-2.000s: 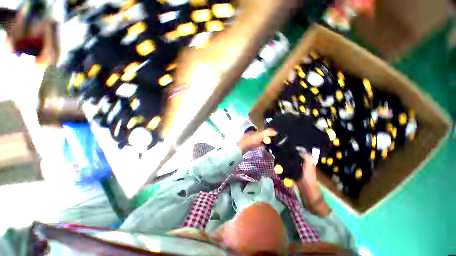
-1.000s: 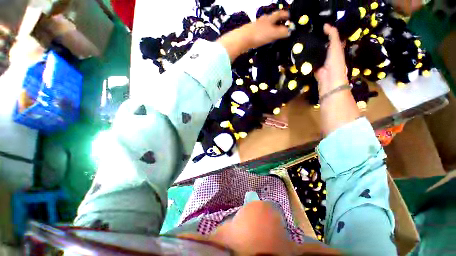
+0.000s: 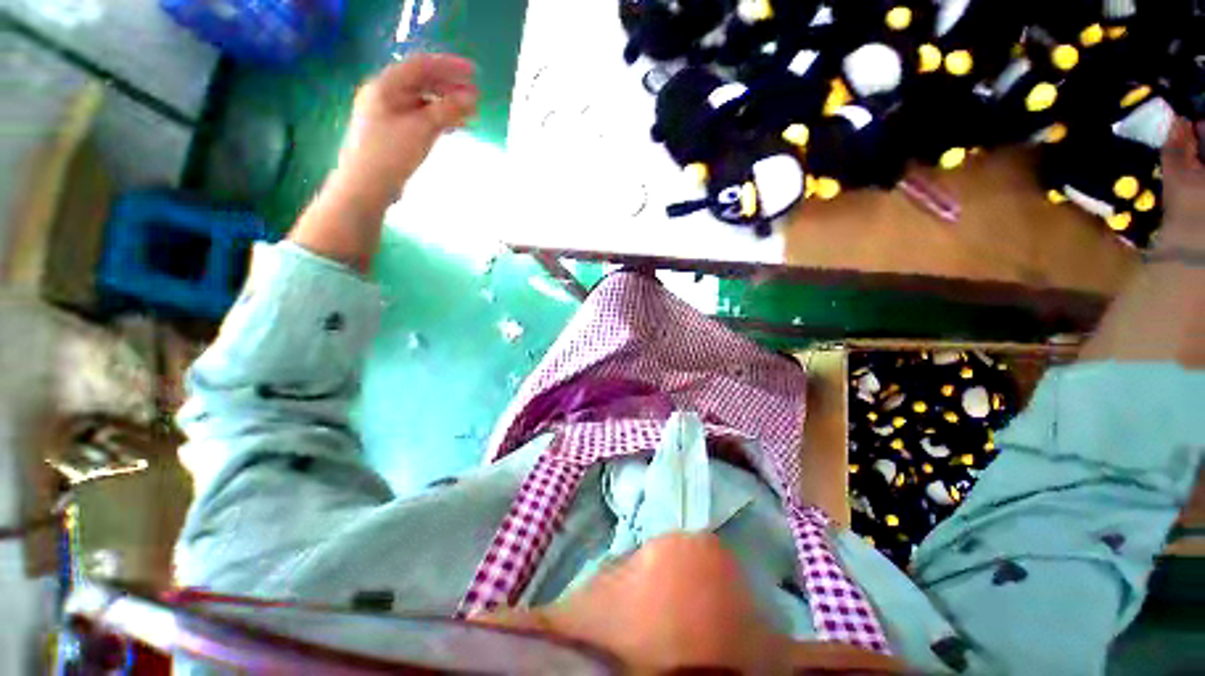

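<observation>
A pile of black, white and yellow plush penguins (image 3: 872,79) lies on the work table. One penguin (image 3: 753,192) lies face up near the table's front edge. My left hand (image 3: 410,99) is raised over the floor, left of the table and apart from the pile. Its fingers are curled in; a tiny pale spot shows at the fingertips, too small to name. My right hand (image 3: 1183,148) is at the right edge of the picture, beside the pile, mostly cut off and dark. What it touches or holds cannot be told.
The table (image 3: 582,145) has a white top with a brown sheet at its front and a small pink item (image 3: 932,196). An open carton of penguins (image 3: 829,436) stands by my right knee. A blue stool (image 3: 172,251) and blue basket (image 3: 251,20) are at the left.
My hands were together over the pile a second ago, at a plush toy. My left hand has moved far left, off the table; my right hand has moved right to the picture's edge.
</observation>
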